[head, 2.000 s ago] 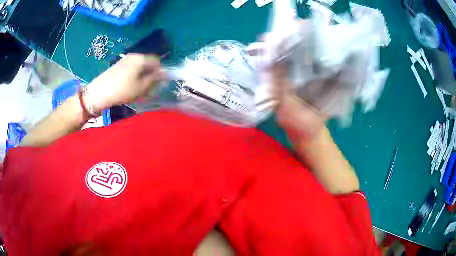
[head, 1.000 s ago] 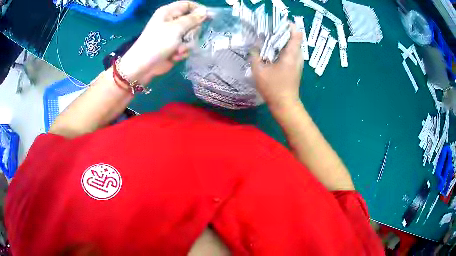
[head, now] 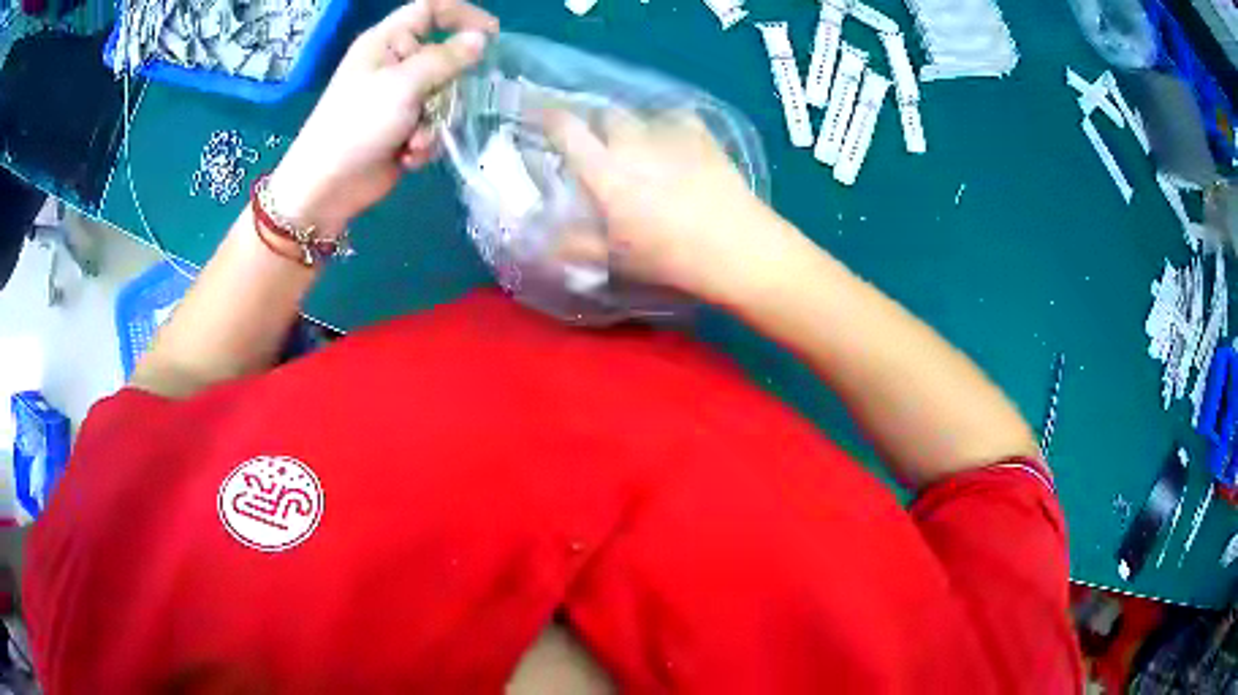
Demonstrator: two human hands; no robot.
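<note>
A clear plastic bag [head: 543, 292] lies near the bench's front edge with light strips [head: 505, 174] inside. My left hand [head: 394, 102] pinches the bag's rim at its upper left. My right hand [head: 652, 197] is inside the bag, seen through the plastic; its fingertips are blurred, and I cannot tell whether they hold strips. Several perforated white strips [head: 858, 125] lie loose on the green bench, to the right of the bag.
A blue tray [head: 278, 92] heaped with strips is at upper left, with small metal parts [head: 221, 166] below it. A stacked bundle [head: 964, 38] is at upper right. Narrow white strips [head: 1184, 326], a thin rod [head: 1054, 405] and a dark-handled tool [head: 1154, 513] lie right.
My right hand has moved left from beside the bag into it, and the strips seen in it earlier no longer show clearly. My left hand still holds the rim, slightly farther left.
</note>
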